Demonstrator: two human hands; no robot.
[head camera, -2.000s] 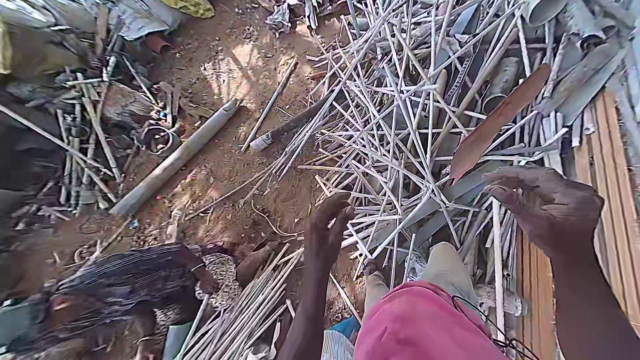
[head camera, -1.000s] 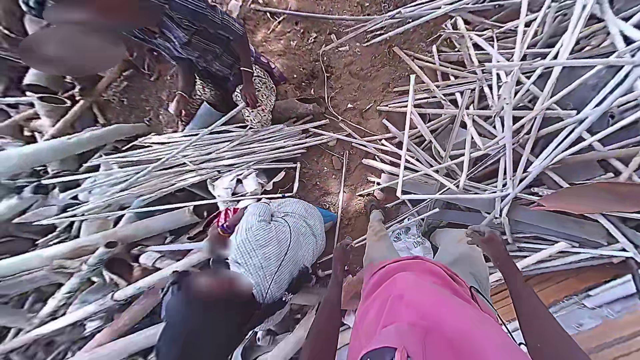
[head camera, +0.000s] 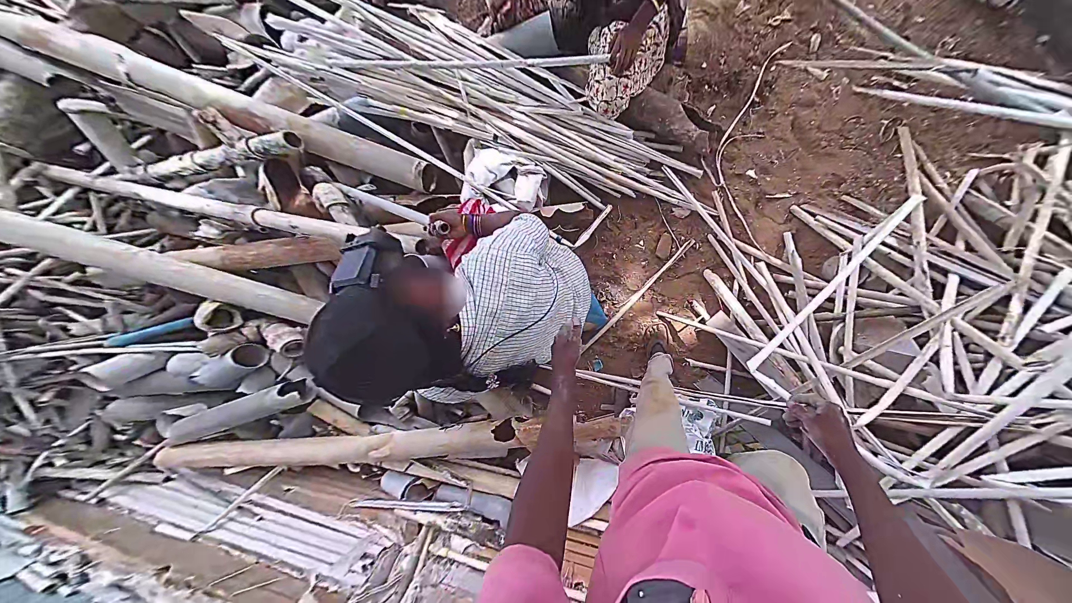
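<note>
My left hand (head camera: 567, 345) hangs above the ground beside a seated co-worker's checked shirt (head camera: 523, 285); I see nothing in it, and its fingers are too small to make out. My right hand (head camera: 819, 423) is at the left edge of a heap of thin pale pipes or sticks (head camera: 888, 335), near my right knee; whether it touches one cannot be told. A crumpled plastic bag (head camera: 699, 427) with writing lies between my legs. The co-worker's hand (head camera: 448, 224) grips a thin pipe (head camera: 381, 203).
Another person's hand (head camera: 624, 50) holds a long pale stick (head camera: 477, 63) over a sheaf of sticks (head camera: 502, 126). Thick pipes (head camera: 159, 266) and short pipe pieces (head camera: 239, 364) crowd the left. A brown pole (head camera: 352, 448) lies in front. Bare soil (head camera: 775, 159) shows behind.
The view has swung strongly to the left. My hands, raised and apart two seconds ago, have come down near my legs.
</note>
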